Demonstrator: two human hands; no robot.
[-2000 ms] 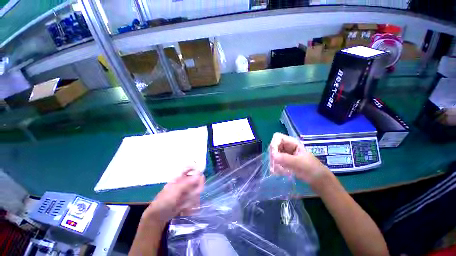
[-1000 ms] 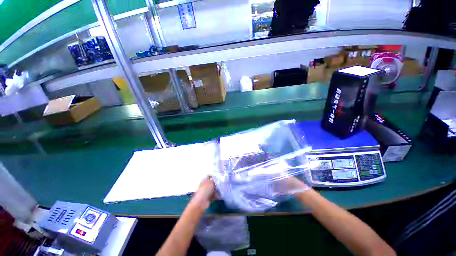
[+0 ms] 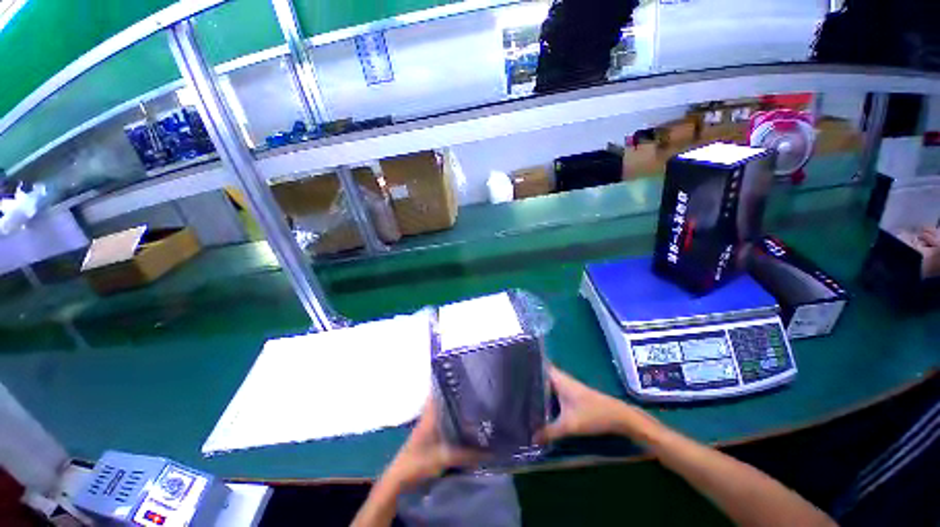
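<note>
A black product box (image 3: 493, 386) with a white end panel stands at the bench's front edge, tilted towards me, with a clear shrink film bag (image 3: 533, 312) loose around it. My left hand (image 3: 431, 451) holds its lower left side. My right hand (image 3: 573, 410) holds its lower right side. The fingers behind the box are hidden. The whitish stack of shrink bags (image 3: 328, 388) lies flat on the green bench, left of the box.
A digital scale (image 3: 689, 345) stands at the right with another black box (image 3: 711, 218) on it and one beside it. A metal post (image 3: 255, 175) rises behind the bag stack. The grey sealer control box (image 3: 147, 492) is at lower left. A dark striped sleeve shows at lower right.
The bag, first held open by both hands, has gone down over the box. The hands are now at the box's lower sides, and the box is nearer me and tilted.
</note>
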